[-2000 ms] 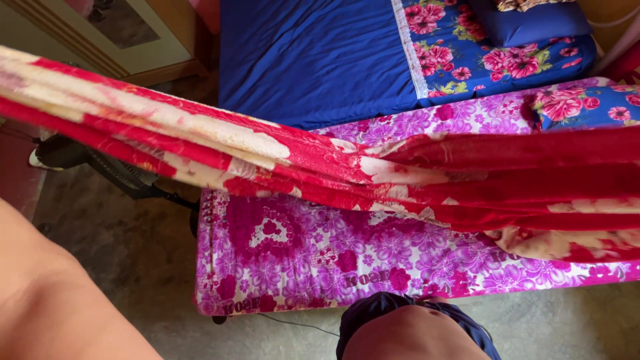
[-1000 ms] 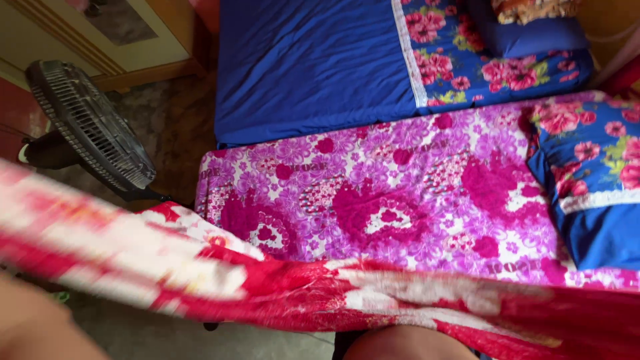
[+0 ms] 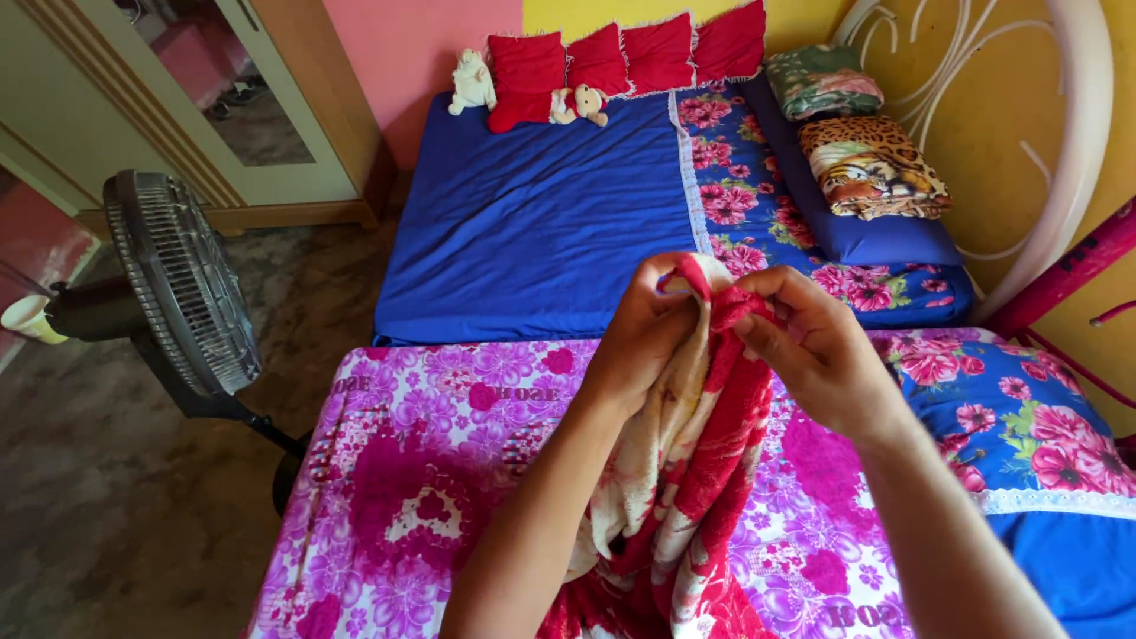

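A red and cream plush blanket [image 3: 710,461] hangs gathered in folds between my forearms, its top edge bunched at my fingers. My left hand [image 3: 657,311] grips the cream and red edge, its thumb and fingers closed around it. Close beside it on the right, my right hand [image 3: 794,328] pinches a red part of the same edge. Behind and below the blanket lies a bed with a pink and purple floral sheet [image 3: 426,497]. The blanket's lower part runs out of view at the bottom.
Beyond stands a bed with a blue sheet [image 3: 532,222], red cushions [image 3: 728,40], a stuffed toy [image 3: 581,105], and folded blankets [image 3: 874,169] on a blue pillow. A black fan [image 3: 182,284] is at left, near a wardrobe [image 3: 275,106]. A blue floral pillow [image 3: 1021,417] lies at right.
The blanket was stretched wide across the view; now it hangs bunched, its edge brought together between both hands at the centre. The view has risen to show the wall and cushions.
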